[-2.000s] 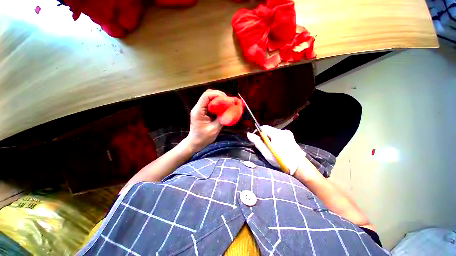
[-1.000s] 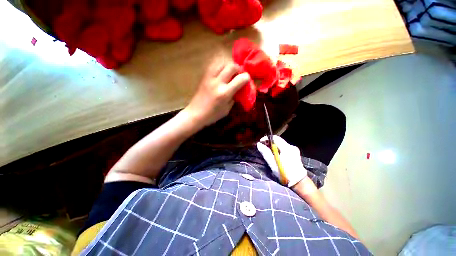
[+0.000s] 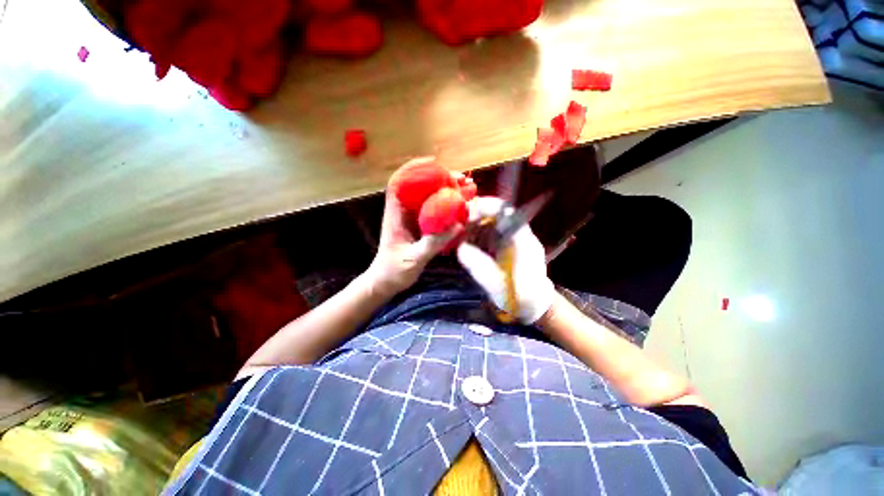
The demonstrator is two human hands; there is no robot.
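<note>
My bare left hand (image 3: 399, 242) holds a soft, rounded, two-lobed red fabric piece (image 3: 426, 190) just in front of the table edge. My right hand (image 3: 519, 271), in a thin white glove, holds scissors (image 3: 506, 254) by their yellow-orange handles. The blades are blurred and spread apart, pointing up and to the right, away from the piece. The right fingertips are close beside the red piece; I cannot tell whether they touch it.
A light wood-grain table (image 3: 291, 160) holds a heap of red pieces (image 3: 218, 39) at the far side. Flat red scraps (image 3: 560, 132) lie at its near edge, and another scrap (image 3: 356, 142) lies further left. A yellow plastic bag (image 3: 82, 441) is at lower left.
My left hand has drawn back from the table toward my lap with a red piece. My right hand has moved up beside it and the scissors have opened. The red pieces near the scraps are gone.
</note>
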